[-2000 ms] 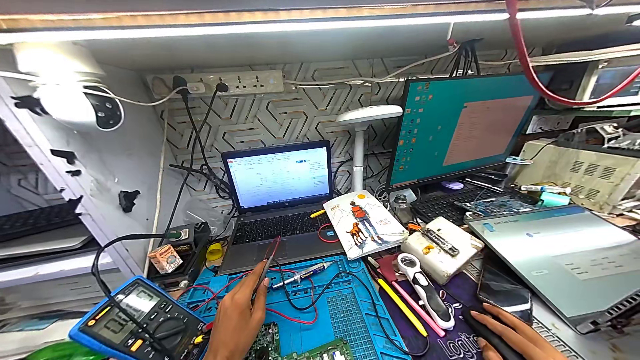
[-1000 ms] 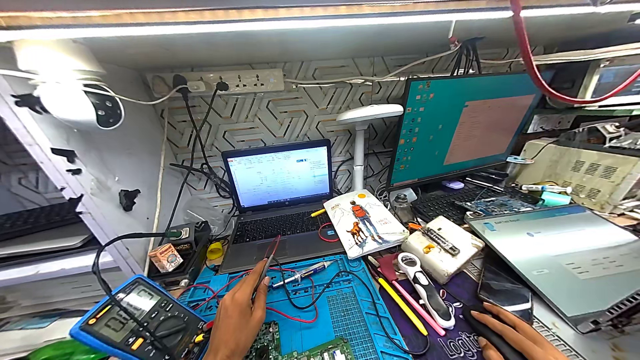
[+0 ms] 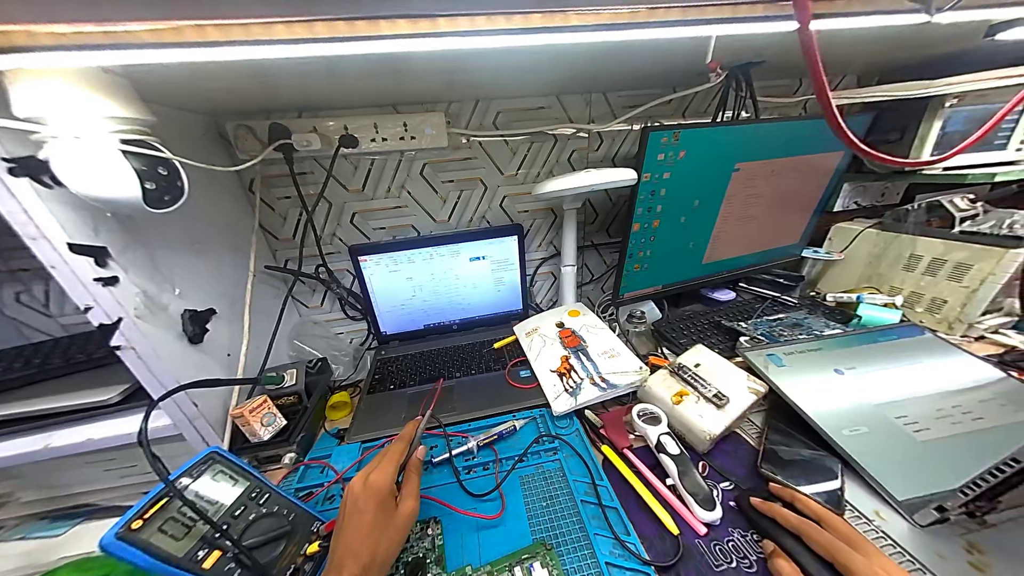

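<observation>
My left hand (image 3: 382,496) pinches slim dark, pen-like tools (image 3: 414,448), probably meter probes, with a red wire or tip rising over the laptop's (image 3: 448,296) palm rest. Beneath and beside it are a blue silicone repair mat (image 3: 480,544) and green circuit boards (image 3: 532,562), partly cut off by the frame. A blue digital multimeter (image 3: 220,516) leans left of this hand, with red and black leads around it. A syringe-like tube (image 3: 484,442) lies on the mat. At lower right my right hand (image 3: 832,532) rests over a black computer mouse (image 3: 788,536), on a dark Logitech mouse pad (image 3: 732,552).
A booklet (image 3: 584,360) overlaps the laptop's right corner. Yellow (image 3: 640,488) and pink sticks, a white-and-black handheld tool (image 3: 678,464) and a white box (image 3: 702,396) lie between the hands. A phone (image 3: 800,456), a second laptop (image 3: 896,416) and a monitor (image 3: 736,200) stand to the right.
</observation>
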